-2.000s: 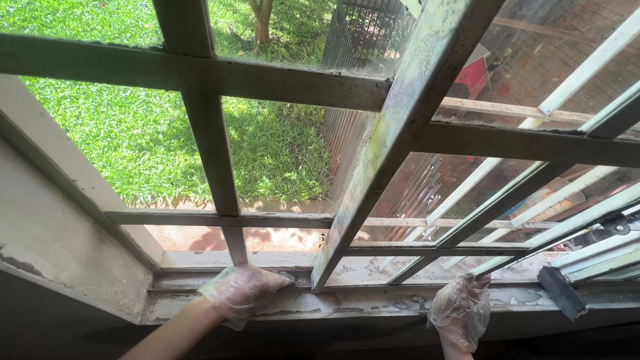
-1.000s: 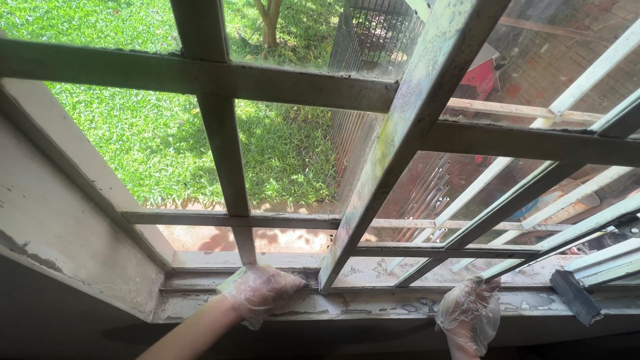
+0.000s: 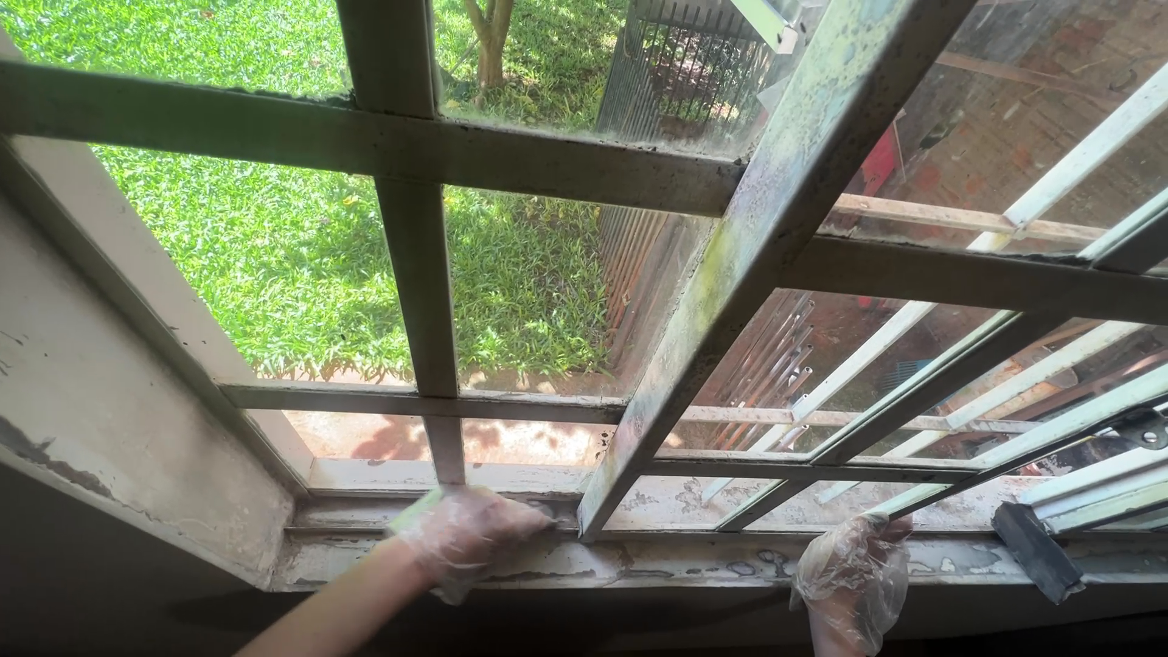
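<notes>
My left hand [image 3: 474,534], in a clear plastic glove, lies on the bottom rail of the metal-framed window [image 3: 420,401], just left of the thick slanting mullion [image 3: 712,283]. Its fingers point right along the sill track; whether they hold anything is hidden. My right hand [image 3: 853,575], gloved the same way, is at the edge of the window sill [image 3: 675,561], below the right-hand panes, with its fingertips near the lower frame. What it may hold cannot be seen. The sill's paint is worn and peeling. A dark flat block [image 3: 1037,552] leans on the sill right of my right hand.
A metal latch fitting [image 3: 1145,429] is at the far right. Pale metal bars [image 3: 1077,173] stand outside the right panes. The white wall reveal [image 3: 119,438] slopes down at the left. Beyond the glass are grass, a tree trunk [image 3: 493,46] and a dark fence [image 3: 703,64].
</notes>
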